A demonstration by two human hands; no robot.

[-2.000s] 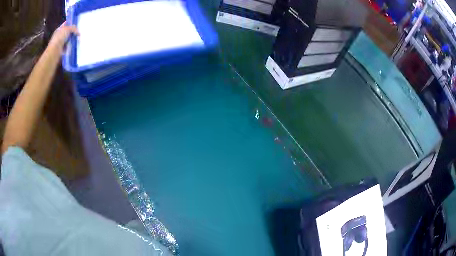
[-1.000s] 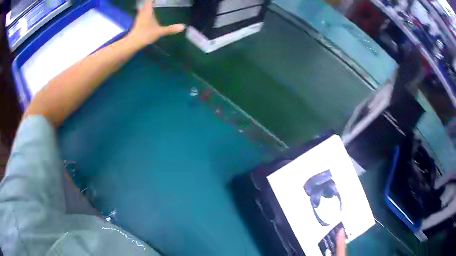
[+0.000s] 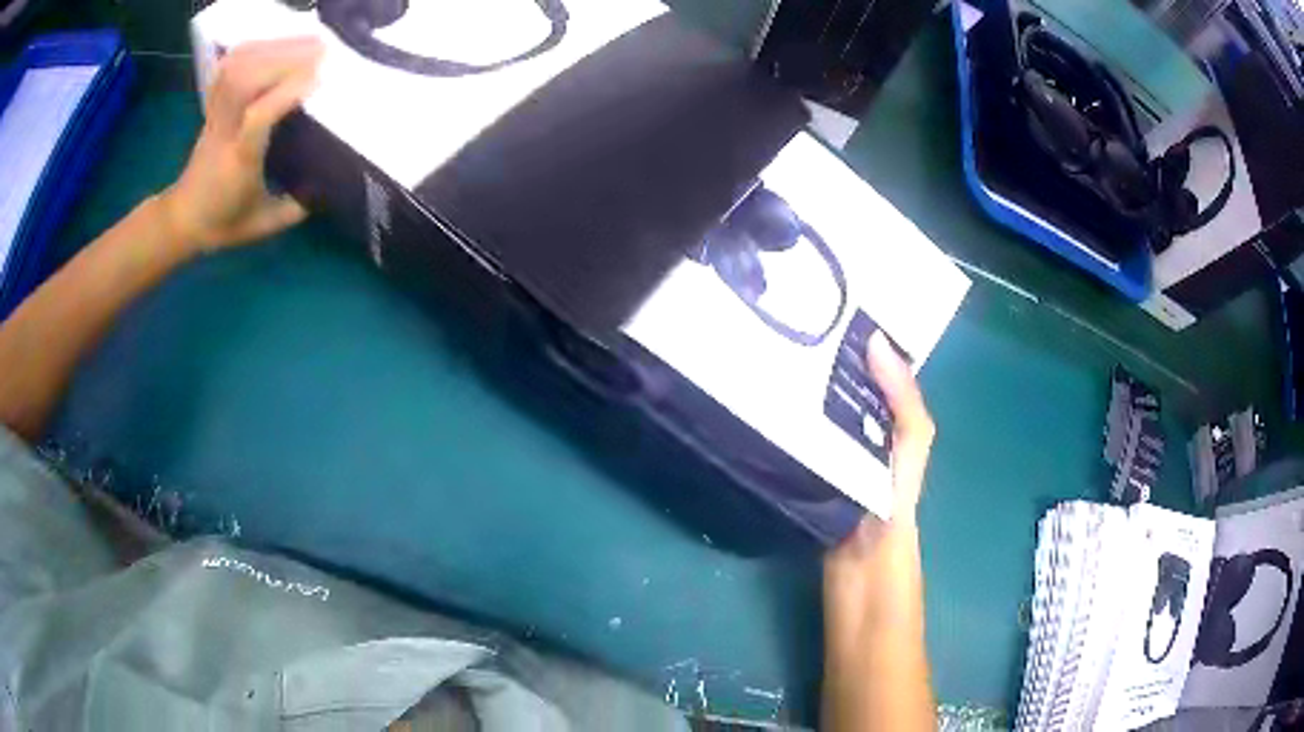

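A retail box point(image 3: 415, 107) with a white headphone-picture face and black side lies at a slant before me. My left hand point(image 3: 243, 143) grips its left end. Its plain dark flap point(image 3: 608, 157) lies over the middle. At the right end a white booklet point(image 3: 737, 372) with a smaller headphone picture lies on a black rounded case point(image 3: 715, 465). A small black card point(image 3: 855, 386) lies on the booklet. My right hand point(image 3: 901, 429) holds case, booklet and card at the right end, thumb on top, other fingers hidden beneath. How far the case sits inside the box is hidden.
A blue tray point(image 3: 1058, 246) with black headphones stands at the upper right beside another retail box point(image 3: 1230, 186). Fanned booklets point(image 3: 1094, 629) lie at lower right, with two small piles of black cards point(image 3: 1133, 429) beyond. Another blue tray point(image 3: 57, 136) is at the left edge.
The view has swung right. My left hand, earlier on a blue tray and then spread empty, now grips the retail box. My right hand shows more fully, holding the case end with booklet and card.
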